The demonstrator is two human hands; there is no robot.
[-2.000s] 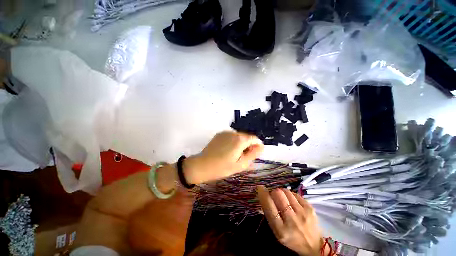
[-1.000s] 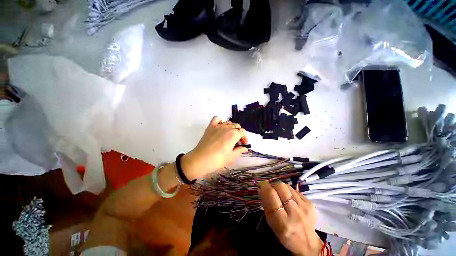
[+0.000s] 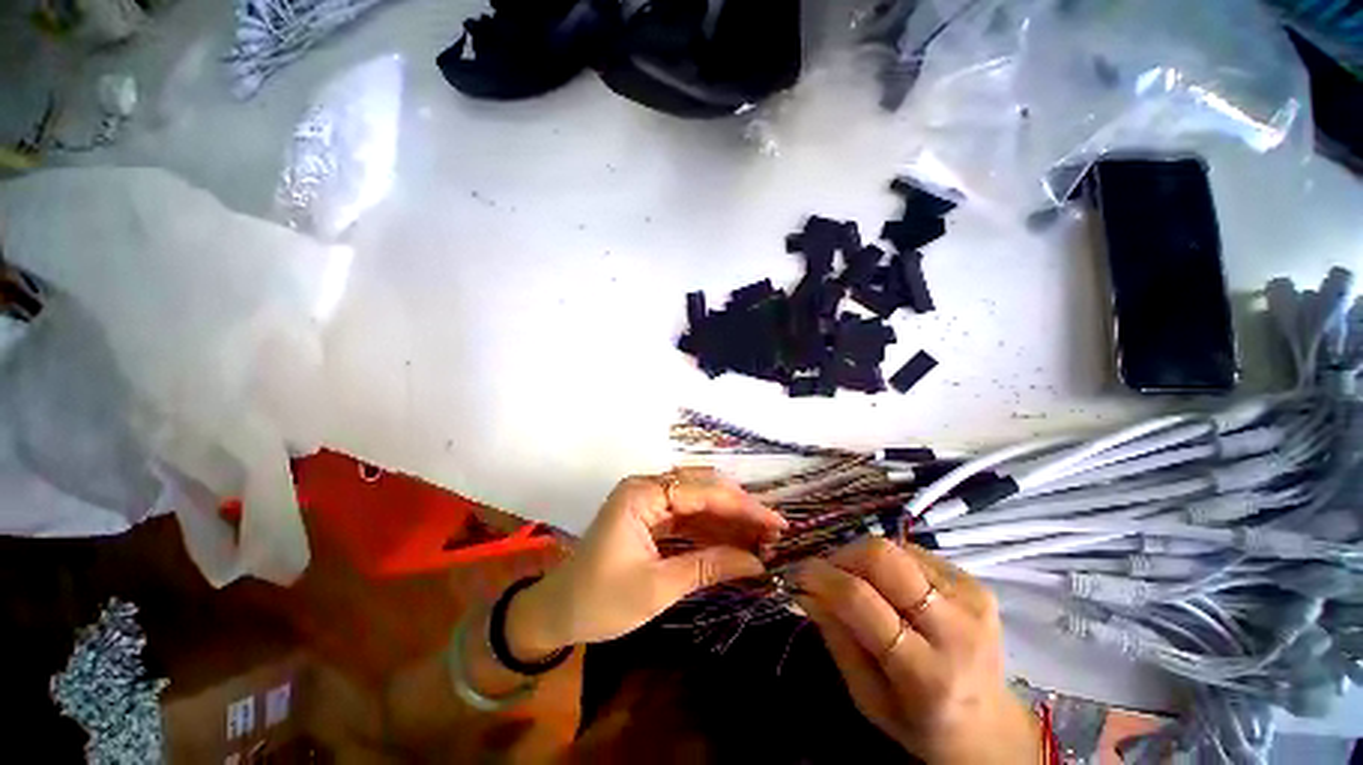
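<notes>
A fan of grey-white cable leads [image 3: 1106,531] lies at the right, its thin brown, red and dark loose wire ends [image 3: 837,493] pointing left. My left hand [image 3: 658,553] has thumb and fingers around some wire ends; the fingertips partly hide them. My right hand [image 3: 904,635] pinches wires just beside it, below the white leads. One thin wire group lies apart at the top, with a black sleeve piece [image 3: 906,456] at its right end. A loose pile of black sleeve pieces [image 3: 807,321] lies above the bundle.
A smartphone [image 3: 1166,274] lies right of the pile, below clear plastic bags [image 3: 1166,90]. Black curved items [image 3: 703,53] lie at the back. A crumpled white bag [image 3: 165,329] hangs over the left bench edge, above a red stool [image 3: 396,516].
My left hand has moved down from the upper edge of the wire ends to their middle, close to my right hand. The upper wire group now lies free. The view has shifted slightly.
</notes>
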